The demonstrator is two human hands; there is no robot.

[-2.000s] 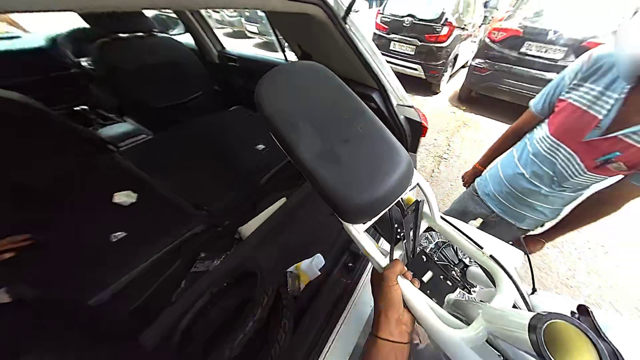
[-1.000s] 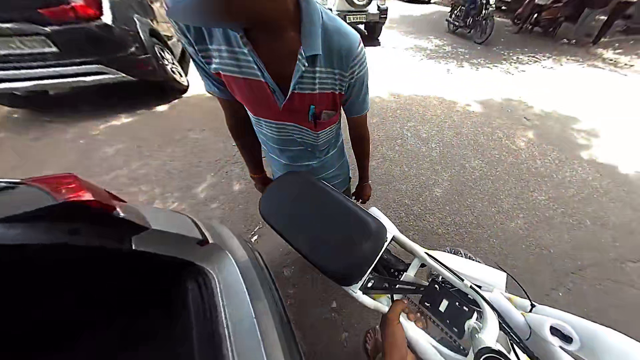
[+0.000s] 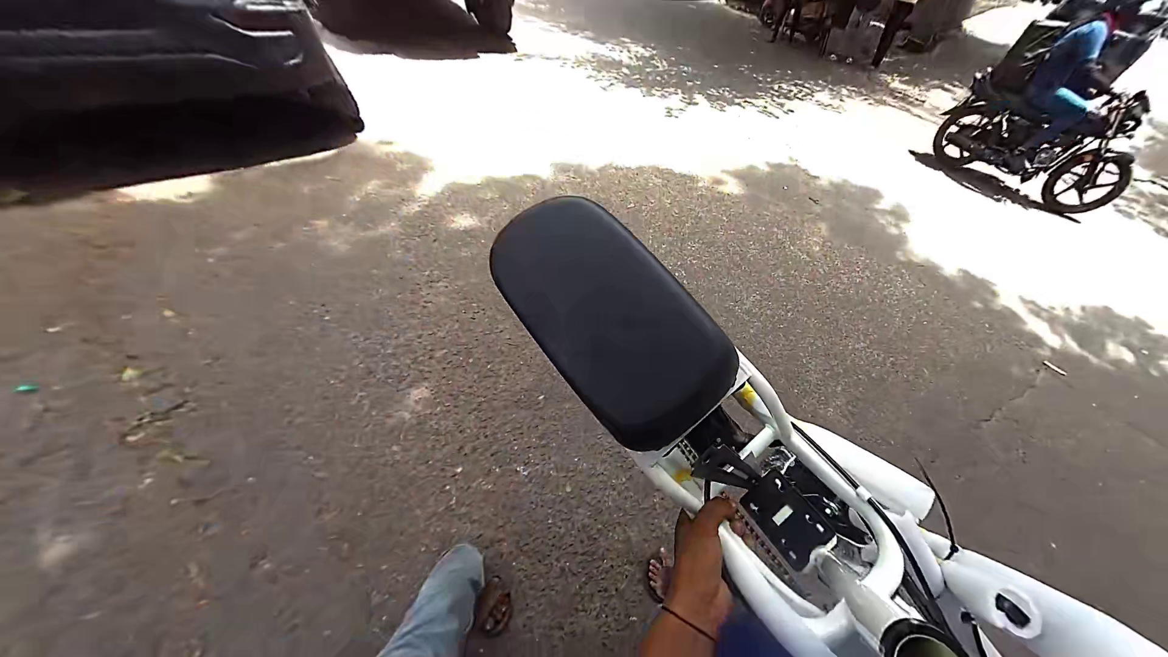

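My left hand [image 3: 703,558], with a dark cord at its wrist, grips a white tube of a two-wheeler frame [image 3: 762,584] from its near side. A long black padded seat [image 3: 616,319] sits at the rear end of this frame, tilted towards the upper left. Between the tubes, just right of my fingers, lie a flat black box [image 3: 787,516], a black bracket [image 3: 726,464] and some cables. An open round tube end [image 3: 917,643] shows at the bottom edge. My right hand is out of view.
Asphalt [image 3: 319,411] lies around the frame. A leg in pale jeans [image 3: 438,602] and sandalled feet [image 3: 657,575] show below. At upper left stands a dark vehicle [image 3: 164,82]; at upper right a person [image 3: 1068,73] rides a motorcycle [image 3: 1031,137].
The view has swung away from the open grey car and the person in the striped shirt, now both out of sight. The frame has moved along, still in my left hand.
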